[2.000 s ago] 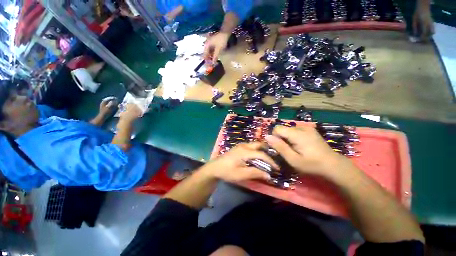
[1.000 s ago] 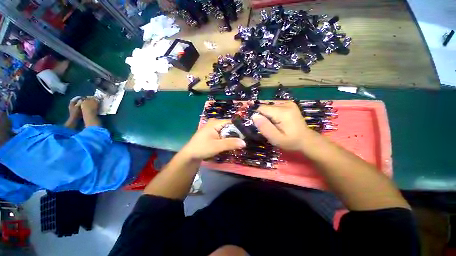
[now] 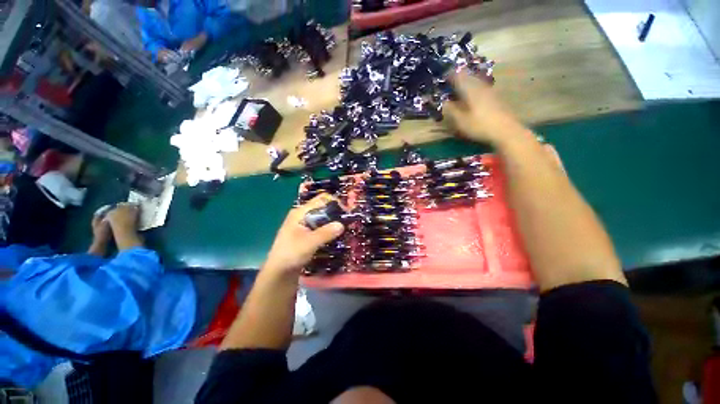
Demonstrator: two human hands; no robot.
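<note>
The salmon-red tray (image 3: 517, 264) lies at the bench's near edge, with black-and-silver pieces (image 3: 387, 229) in packed rows in its left and middle part; some have yellow-orange marks. My left hand (image 3: 304, 234) is over the tray's left end, closed on a small dark part (image 3: 324, 215) with a pale face. My right hand (image 3: 474, 106) is blurred at the right side of the heap of loose black-and-silver pieces (image 3: 387, 87). Its fingertips are at the heap; I cannot tell if they hold a piece.
A small open black box (image 3: 259, 121) stands beside crumpled white scraps (image 3: 204, 150). A second red tray (image 3: 410, 13) is at the far edge. A white sheet (image 3: 655, 47) with a black stick (image 3: 646, 28) lies far right. People in blue (image 3: 95, 304) sit at the left and far left.
My right hand has left the tray and my left hand and reached forward to the heap. My left hand stays over the tray's left end with the dark part. The view has shifted.
</note>
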